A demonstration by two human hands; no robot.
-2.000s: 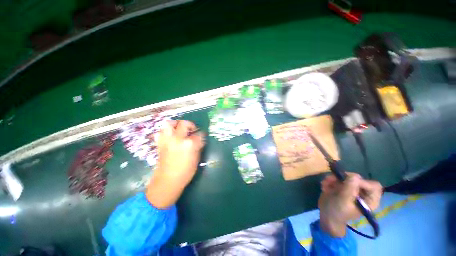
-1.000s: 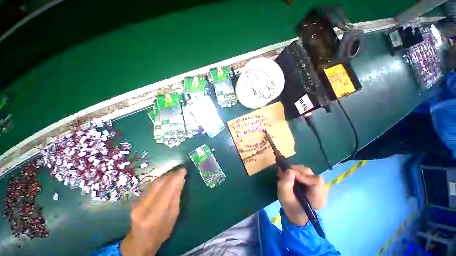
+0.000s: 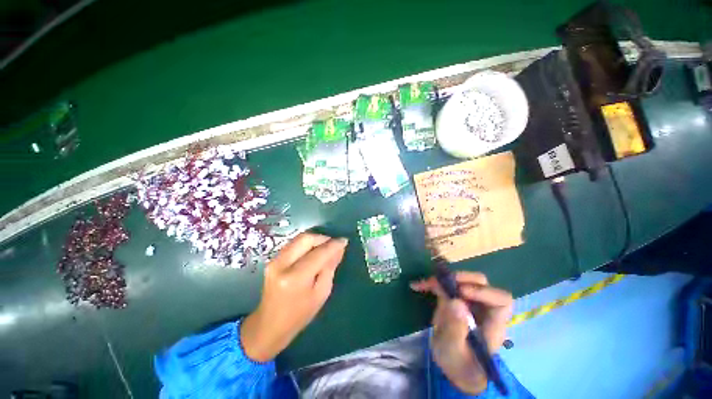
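Note:
A small green circuit board (image 3: 379,248) lies alone on the dark green bench. My left hand (image 3: 303,282) is just left of it, fingers bent and tips together; whether a small part is between them cannot be made out. My right hand (image 3: 462,327) holds the black soldering iron (image 3: 467,316) like a pen, its tip end near the lower left edge of the tan cardboard piece (image 3: 476,209). A pile of white-faced small parts (image 3: 204,204) lies left of my left hand, with a darker red pile (image 3: 95,255) further left.
Stacked boards (image 3: 328,160) lie along the pale rail. A white tub (image 3: 482,114) of tiny pieces stands right of them, beside the black soldering station (image 3: 556,117). Black cords hang at the right. The green conveyor belt (image 3: 258,62) runs beyond the rail.
The view has shifted left. My left hand has gone from flat beside the white pile to bent fingers nearer the board. The iron has moved off the cardboard's middle to its lower left edge.

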